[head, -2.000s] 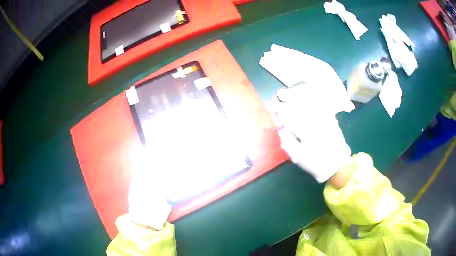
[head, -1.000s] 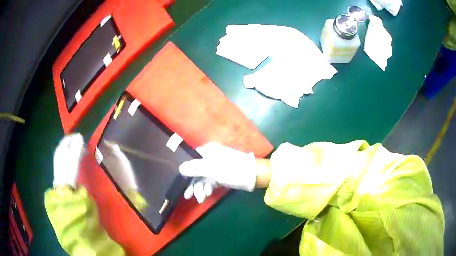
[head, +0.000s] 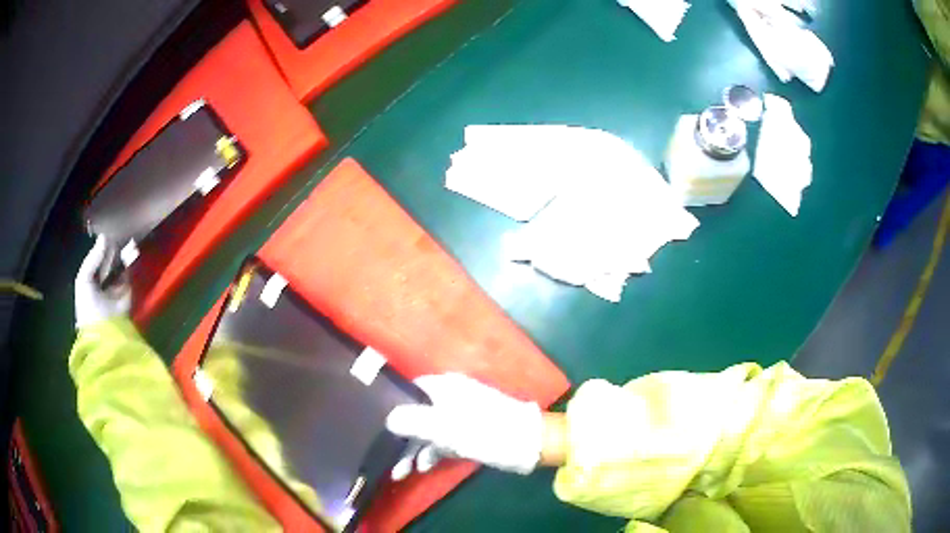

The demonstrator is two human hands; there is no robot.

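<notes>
A near LCD panel [head: 302, 411], dark side up with white tabs, lies on a red foam pad [head: 406, 271]. My right hand [head: 469, 422], in a white glove, is at its right edge. One finger lies over the panel and others are at or past the edge; whether they grip is hidden. My left hand [head: 102, 286], also gloved, reaches to the far-left LCD panel [head: 161, 182] on another red pad [head: 281, 125]. Its fingers close around that panel's near corner, and the fingertips are partly hidden.
White wipes [head: 594, 208] lie spread on the green worktop [head: 646, 344], with more at the upper right. A pump bottle [head: 708, 161] stands beside them. Another panel [head: 313, 16] on a red pad is at the top. A person's yellow-green sleeve [head: 932, 94] shows at the right edge.
My right hand has come from beside the wipes to the near panel's edge. My left hand has left the near panel and reached the far-left panel. The near panel is turned and looks darker.
</notes>
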